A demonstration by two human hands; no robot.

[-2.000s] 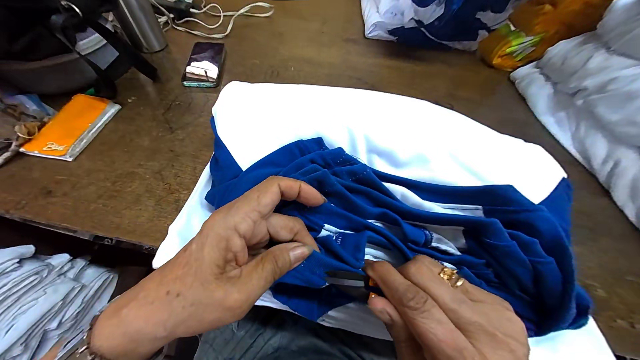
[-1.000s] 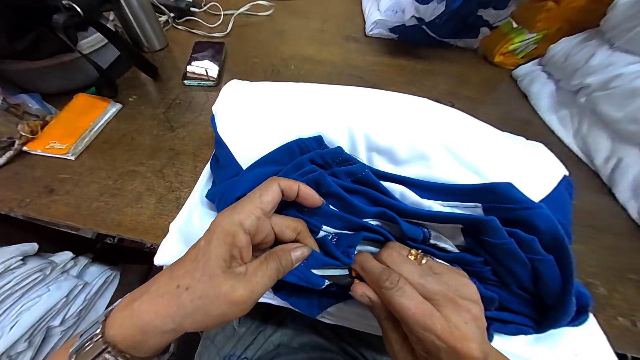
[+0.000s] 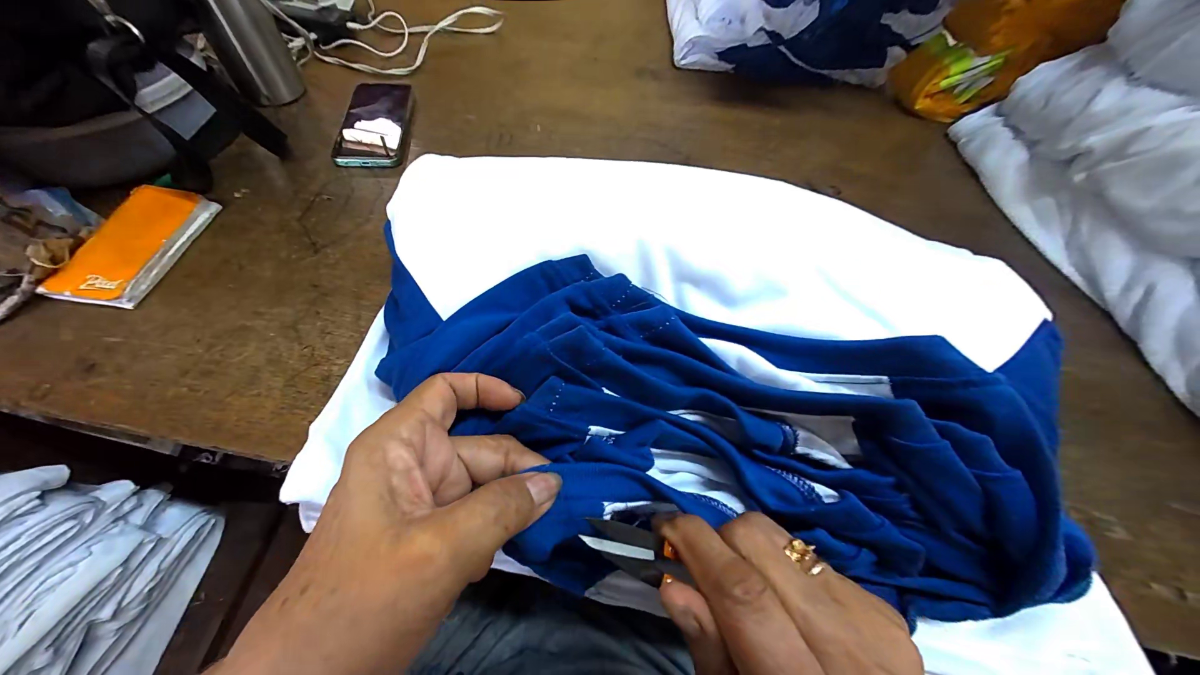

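Note:
Bunched blue-and-white garments lie across the middle, over white fabric. My left hand pinches a blue fabric edge between thumb and fingers. Close to its right, my right hand, with a gold-coloured ring on one finger, holds small thread snips with dark blades and an orange part. The blades stand apart and point left at the blue cloth beside a white strip. The fingers hide most of the snips' handle.
On the wooden table are a smartphone, an orange booklet, a steel bottle, a white cord and a dark bag. Grey-white fabric lies right; folded pale cloths sit lower left.
The snips' blades are more exposed now than one second ago, when my right fingers lay closer over them. My left hand keeps its pinch on the blue cloth.

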